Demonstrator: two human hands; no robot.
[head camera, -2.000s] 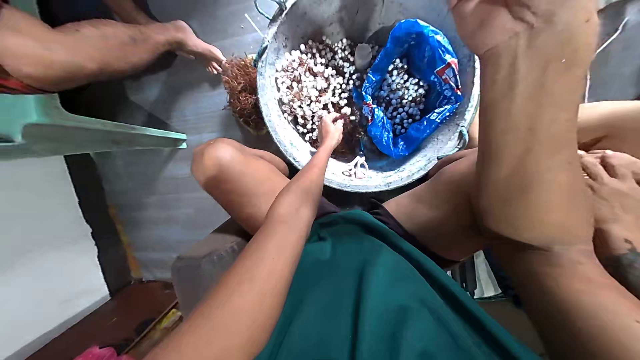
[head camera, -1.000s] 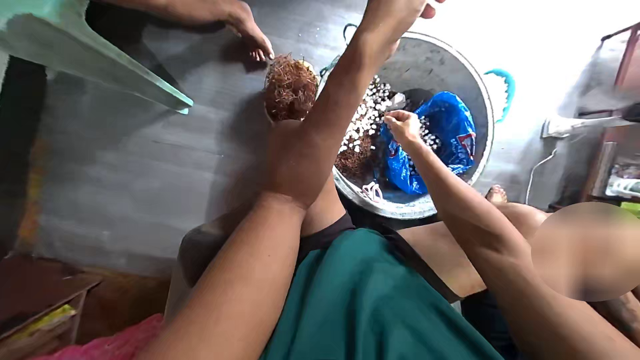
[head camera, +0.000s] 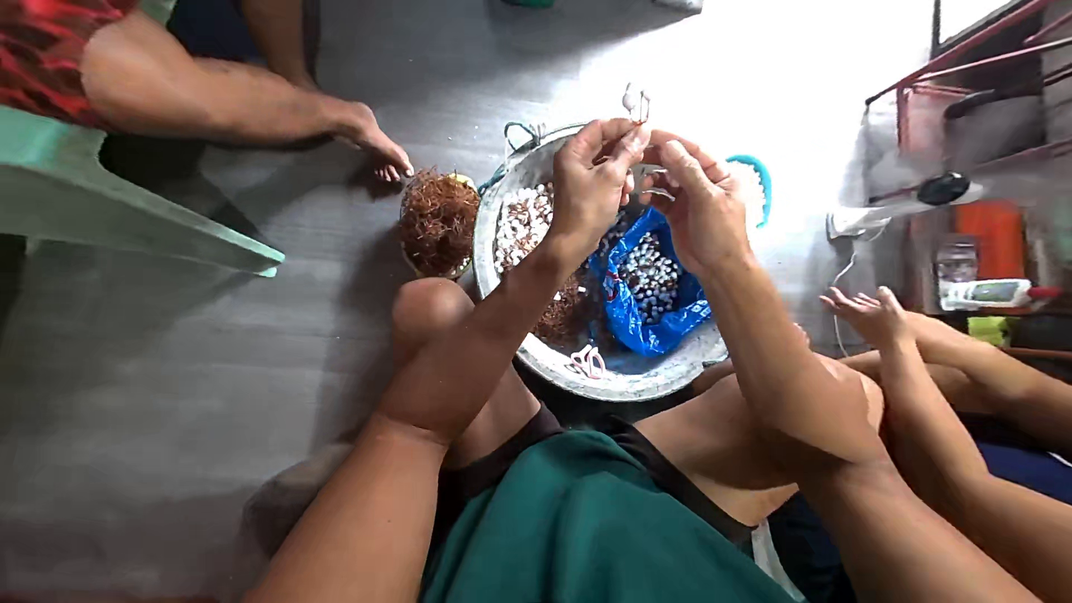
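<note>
My left hand (head camera: 590, 180) is raised over the basin's back part, thumb and forefinger pinched on a small pale piece with a thin looped strand (head camera: 641, 105). Beside it, my right hand (head camera: 703, 197) has bent fingers close to the left fingertips; whether it grips anything is unclear. Below is a large round metal basin (head camera: 569, 381). Small white bulb-like pieces (head camera: 523, 222) lie in its left part, with reddish-brown fibres (head camera: 563, 314) nearer me. A blue plastic bag (head camera: 649, 335) in the right part holds many small pale pieces (head camera: 649, 272). Pinkish-white bands (head camera: 589, 362) lie by the near rim.
A container heaped with reddish-brown fibres (head camera: 440, 219) stands left of the basin, near another person's foot (head camera: 381, 151). A green plastic chair (head camera: 167, 209) is at left. A turquoise-rimmed container (head camera: 764, 188) stands behind right. Another person's hand (head camera: 867, 314) is at right.
My hands, apart a second ago with the right one over the bag, have come together above the basin. Two seconds ago my left hand was down among the white pieces. The view has shifted.
</note>
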